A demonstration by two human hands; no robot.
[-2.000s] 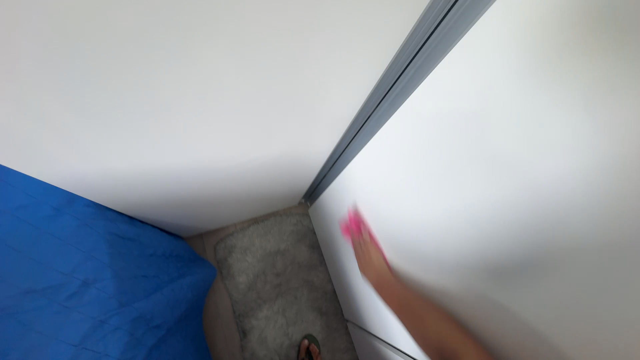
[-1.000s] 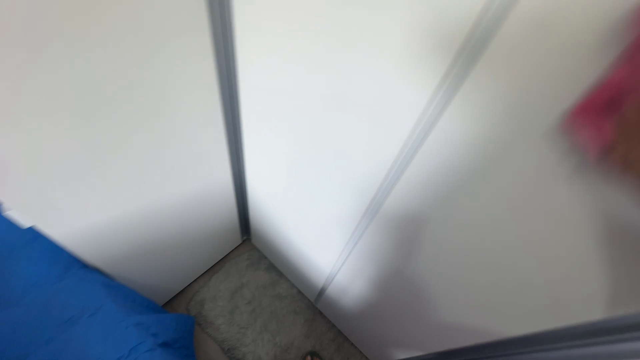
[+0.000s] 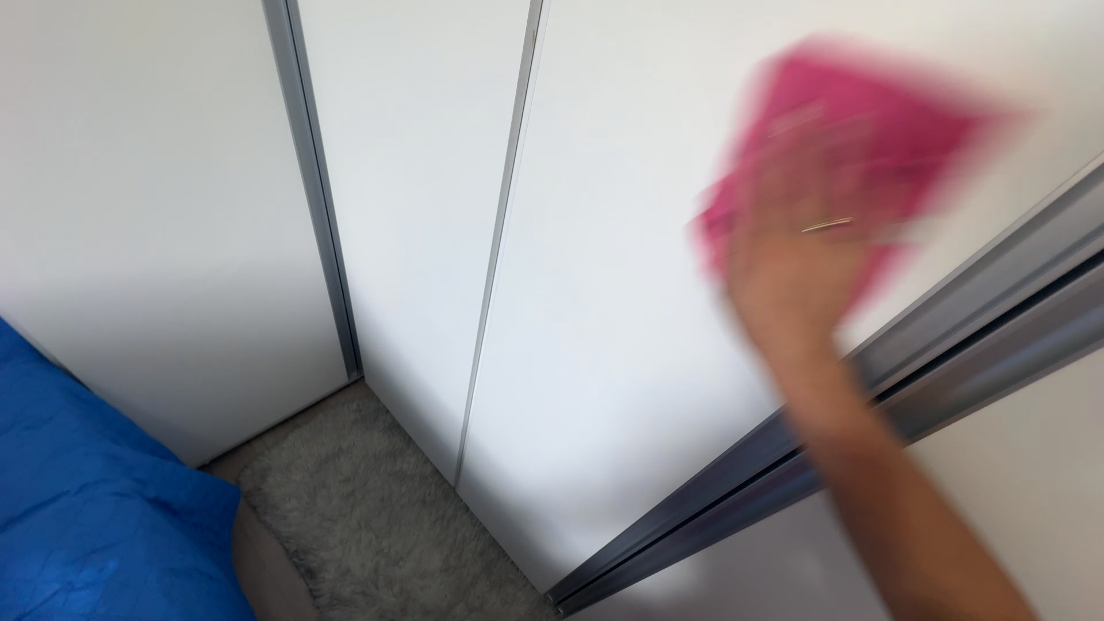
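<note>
My right hand, blurred by motion and wearing a thin ring, is spread over a pink cloth at the upper right. The cloth lies under the palm and fingers, against or just in front of a white door panel. My forearm crosses a grey metal door frame strip. My left hand is out of the picture.
A blue bed cover hangs at the lower left. A grey shaggy rug lies on the floor below the panels. Another white panel meets the doors at a corner, beside a grey vertical strip.
From low on the white panel two seconds ago, my right hand with the pink cloth has moved to a higher part of the doors. The view has swung considerably.
</note>
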